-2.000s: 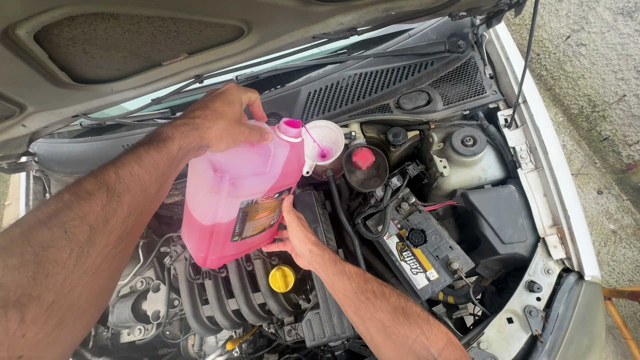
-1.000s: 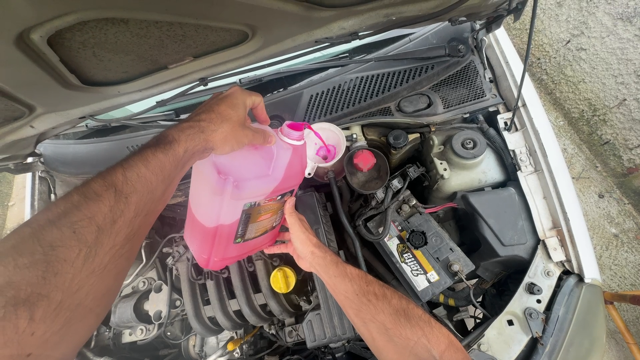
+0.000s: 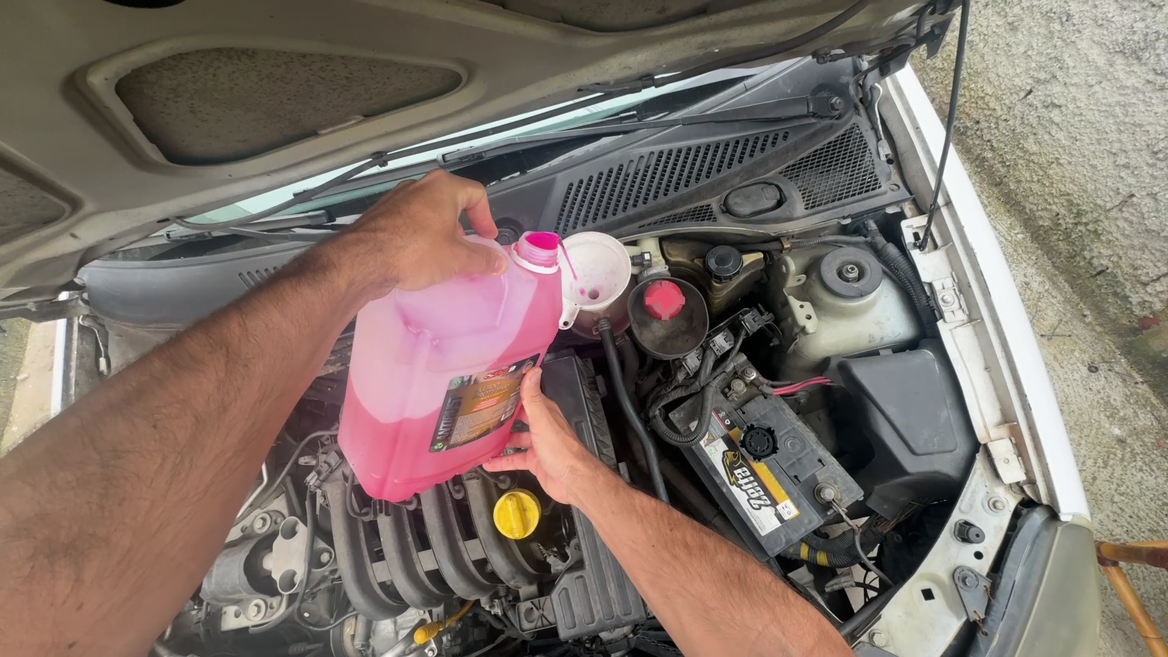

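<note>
A translucent plastic jug of pink fluid (image 3: pixel 401 392) is tilted above the engine, its open mouth facing a white funnel (image 3: pixel 595 272). My left hand (image 3: pixel 433 228) grips the jug at its top, where the handle is hidden. My right hand (image 3: pixel 545 438) supports its lower right side beside the label. A thin pink trickle hangs between the mouth and the funnel, and pink drops lie inside the funnel. The funnel stands over a reservoir mostly hidden by the jug. Right of it, a red cap (image 3: pixel 663 299) rests in a dark round funnel or dish (image 3: pixel 680 330).
The raised hood (image 3: pixel 283 100) spans the upper left, held near a thin prop rod (image 3: pixel 949 128). A car battery (image 3: pixel 776 465) sits at right, beside a black plastic cover (image 3: pixel 903 420). A yellow oil cap (image 3: pixel 516 514) and the ribbed intake manifold (image 3: pixel 447 547) lie below the jug.
The pink stream from the jug's mouth, thicker one second ago, is now a thin trickle. Both hands keep their hold on the jug, nearly in the same place.
</note>
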